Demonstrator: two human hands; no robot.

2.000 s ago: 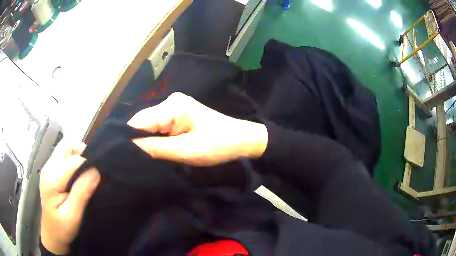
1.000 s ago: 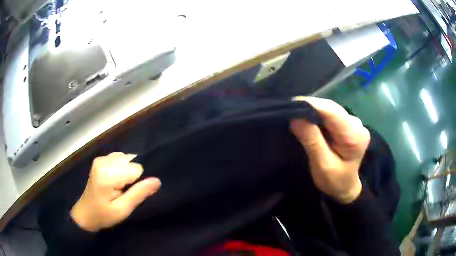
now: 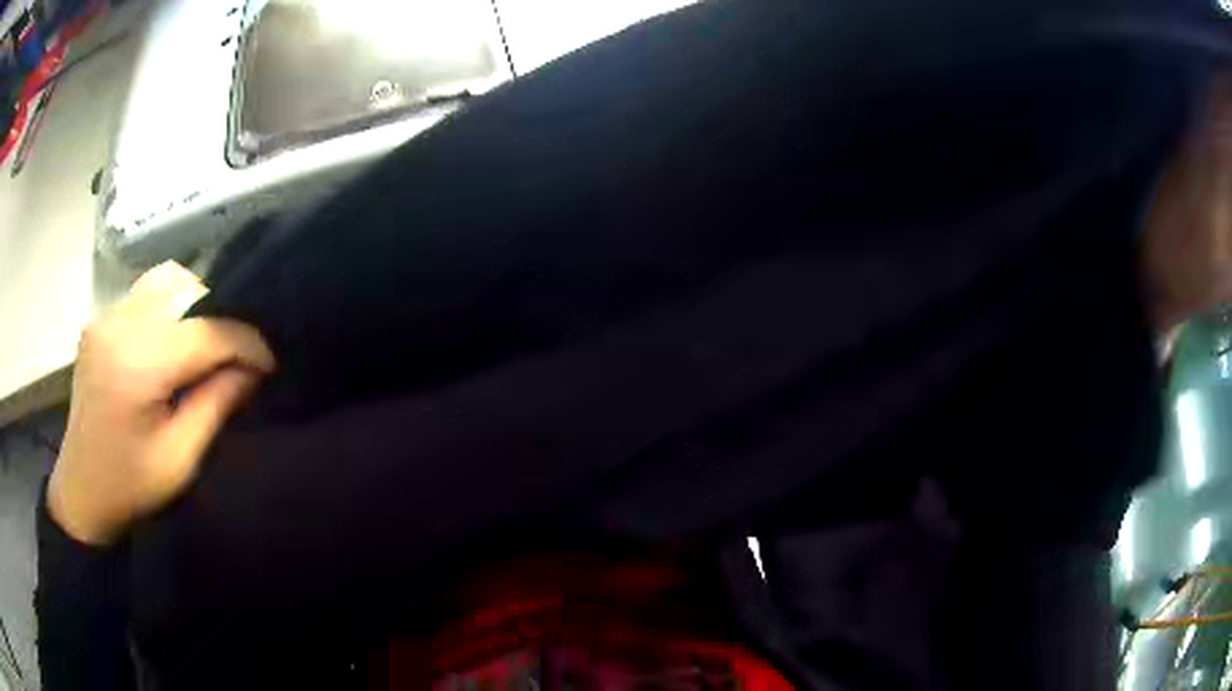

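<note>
A large dark navy-black garment (image 3: pixel 676 257) is spread wide between my hands, above my lap and over the front of the machine bed. My left hand (image 3: pixel 156 405) is at the left, with thumb and fingers closed on the garment's left edge. My right hand (image 3: pixel 1192 230) is blurred and partly cut off at the right rim, at the garment's right end. Its fingertips are not clear. The light machine bed (image 3: pixel 203 176) shows behind the cloth, with a flat metal plate (image 3: pixel 358 74) at the top.
Red and dark small items (image 3: pixel 34 95) lie on the table (image 3: pixel 54 243) at the upper left. Red patterned clothing (image 3: pixel 595 621) shows at the bottom below the garment. Green floor (image 3: pixel 1209 392) with light reflections is at the right, with a yellowish bar (image 3: pixel 1189 622) low down.
The garment is raised and spread wider, now covering part of the machine bed. My right hand has moved right and up to the rim; my left hand has moved left. The camera view has shifted.
</note>
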